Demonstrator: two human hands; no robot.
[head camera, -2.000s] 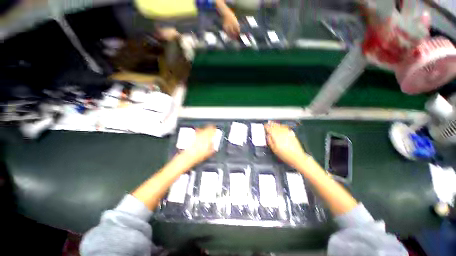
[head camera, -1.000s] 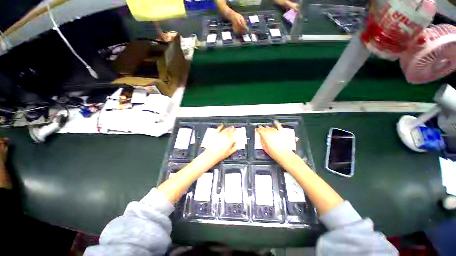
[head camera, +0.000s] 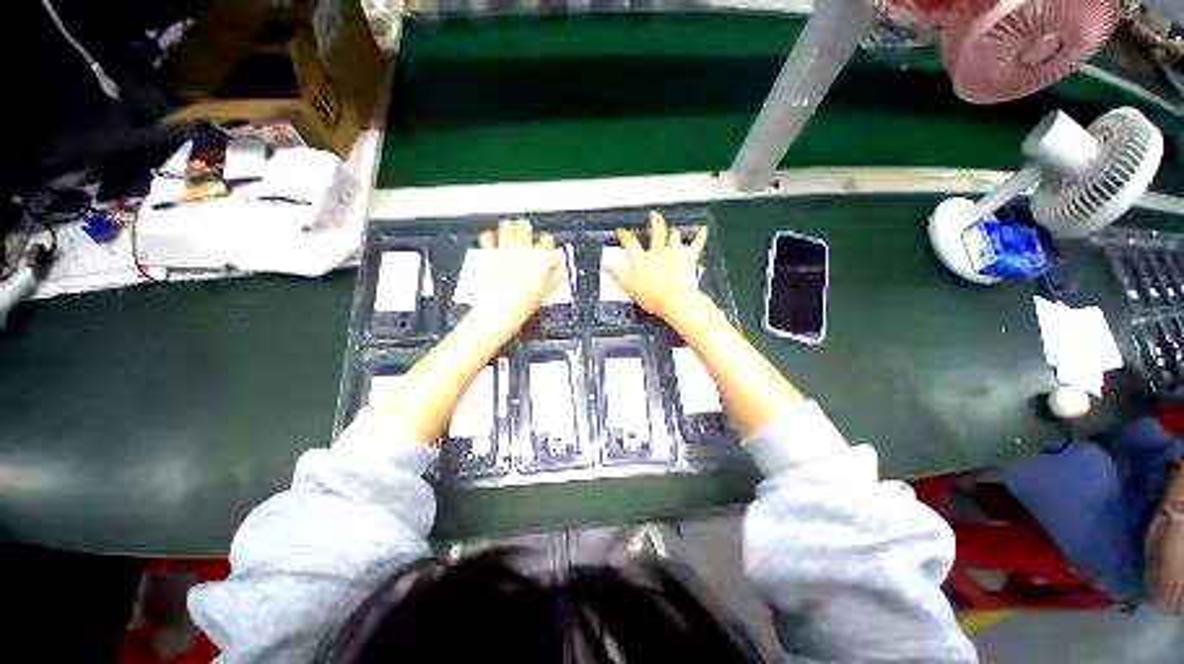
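A clear plastic tray lies on the dark green bench mat, with two rows of pockets. The pockets hold dark handsets with plain white cards over them. My left hand rests over the back row, left of the middle, fingers spread over white cards. My right hand rests over the back row on the right, fingers spread. The phones and cards under both palms are partly hidden. Neither hand visibly grips a thing. My left forearm covers part of a front-row pocket at the left.
A smartphone lies right of the tray. A white fan and pink fan stand at the right. White box with papers and cables and cardboard box are at the left. A pale rail runs behind the tray. A person's arm shows lower right.
The whole view has shifted, so the tray appears higher and further left. My fingers are now spread wider over the back row. The other worker's hands across the belt have left the view.
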